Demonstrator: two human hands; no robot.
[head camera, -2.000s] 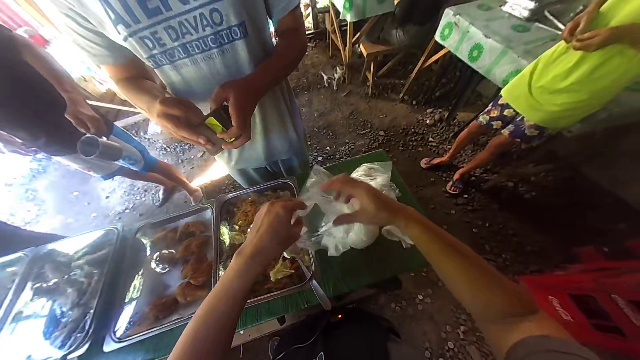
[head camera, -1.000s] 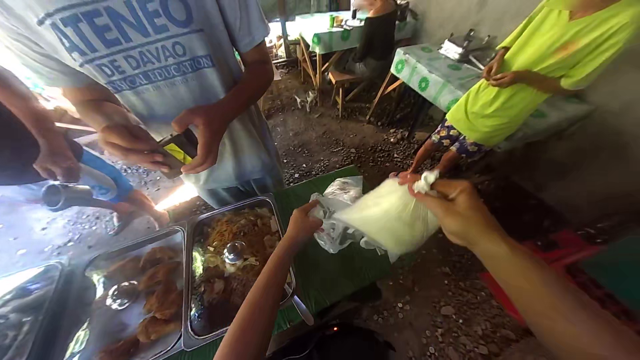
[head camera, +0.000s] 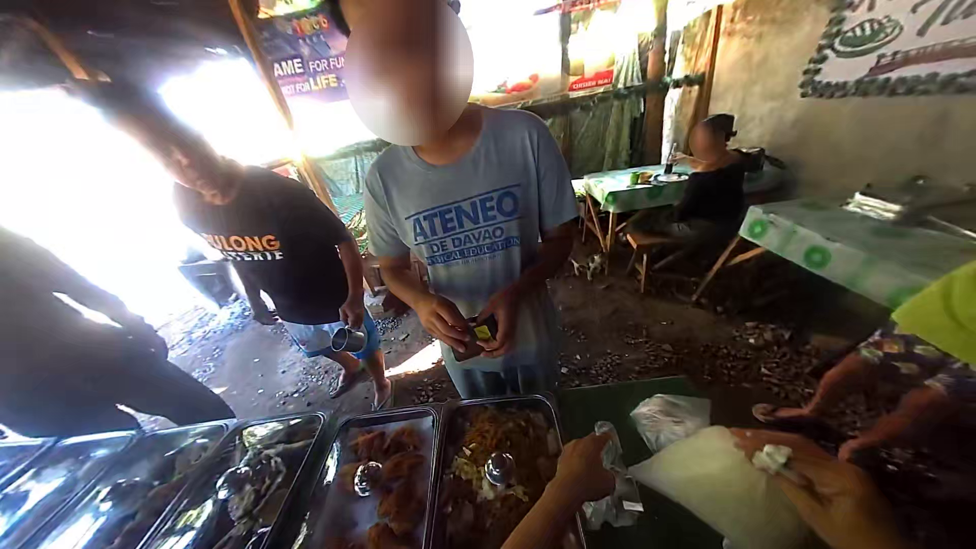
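Note:
My right hand (head camera: 823, 480), low on the right, grips the twisted neck of a filled plastic bag (head camera: 720, 484) with pale whitish contents. My left hand (head camera: 583, 469) is at a crumpled clear plastic bag (head camera: 614, 507) on the green tabletop; its fingertips are partly hidden, so its hold on the plastic is unclear. Another translucent plastic bag (head camera: 669, 419) lies just behind the filled one. Beside my left forearm stands a metal tray of noodle-like food with vegetables, under a clear lid with a round knob (head camera: 499, 468).
Browned pieces of food (head camera: 400, 488) fill the adjoining lidded tray, and more trays run left. Across the counter a person (head camera: 473, 229) holds a small dark wallet-like item (head camera: 476, 335). Another person holds a metal mug (head camera: 348, 339). Tables with green-patterned cloths (head camera: 823, 244) stand behind at right.
The view has tilted up considerably. Two seconds ago both hands were at the bags on the tabletop; one second ago my right hand held up the filled bag, which it still grips.

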